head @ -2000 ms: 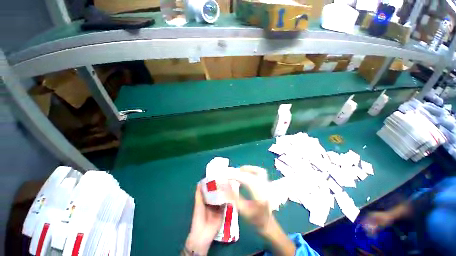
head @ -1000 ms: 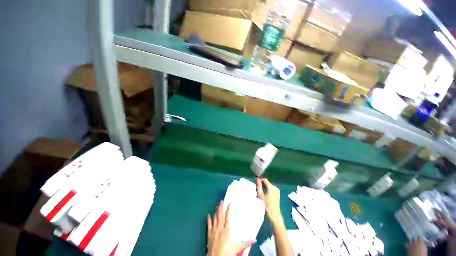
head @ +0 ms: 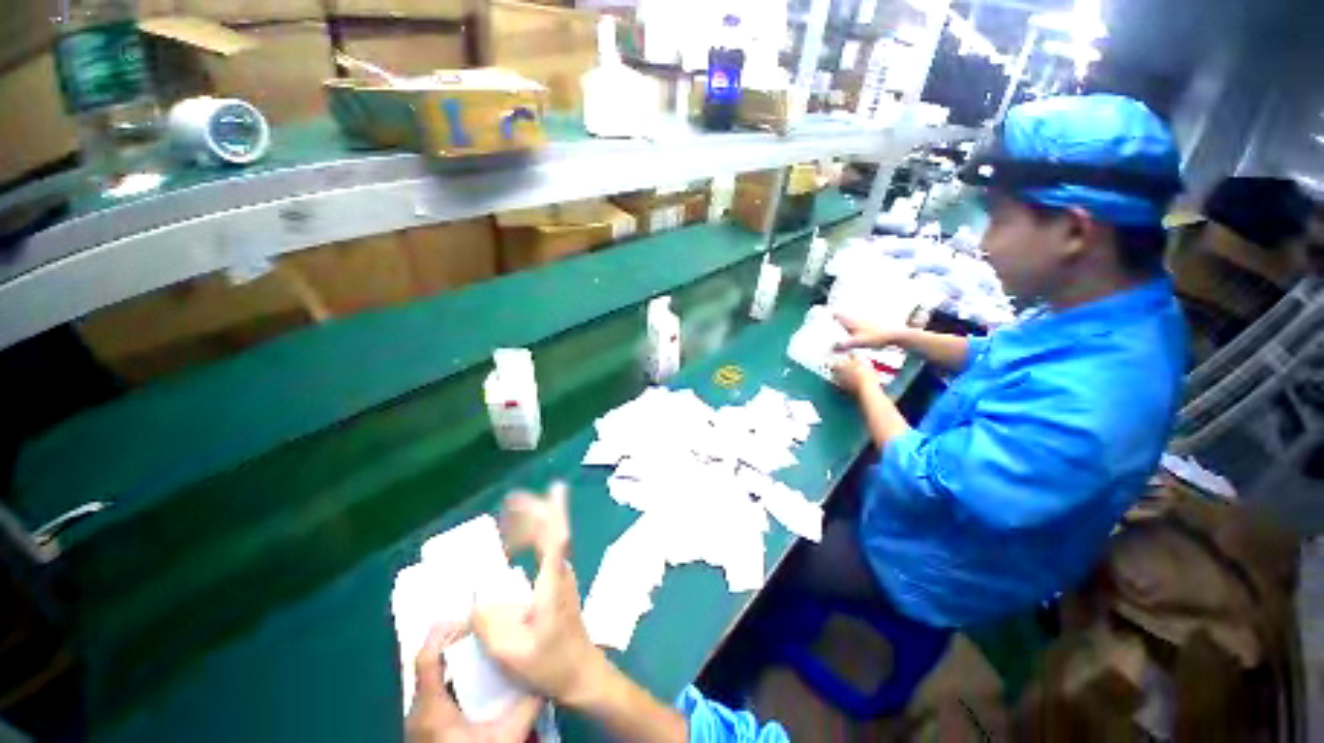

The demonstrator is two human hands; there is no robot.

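Flat white cartons (head: pixel 443 559) lie in a stack at the lower left of the bench. My left hand (head: pixel 453 700) is at the stack's near end, with fingers and thumb around a white carton (head: pixel 482 679). My right hand (head: pixel 540 624) is against the same carton from the right, one digit raised and blurred; its hold is unclear. White paper inserts (head: pixel 697 479) lie in a loose heap right of my hands. An upright white box (head: pixel 513 401) stands on the green belt, with another white box (head: pixel 664 343) farther along.
A coworker in blue (head: pixel 1031 421) sits close at the right, hands on white cartons (head: pixel 820 343). A grey shelf (head: pixel 436 189) crosses above the belt, holding bottles and an open carton. A yellow ring (head: pixel 729 376) lies behind the inserts. A blue stool (head: pixel 857 661) stands below.
The view has swung right, bringing the coworker fully into view. My right hand has left the box on the belt and come back to the carton stack by my left hand.
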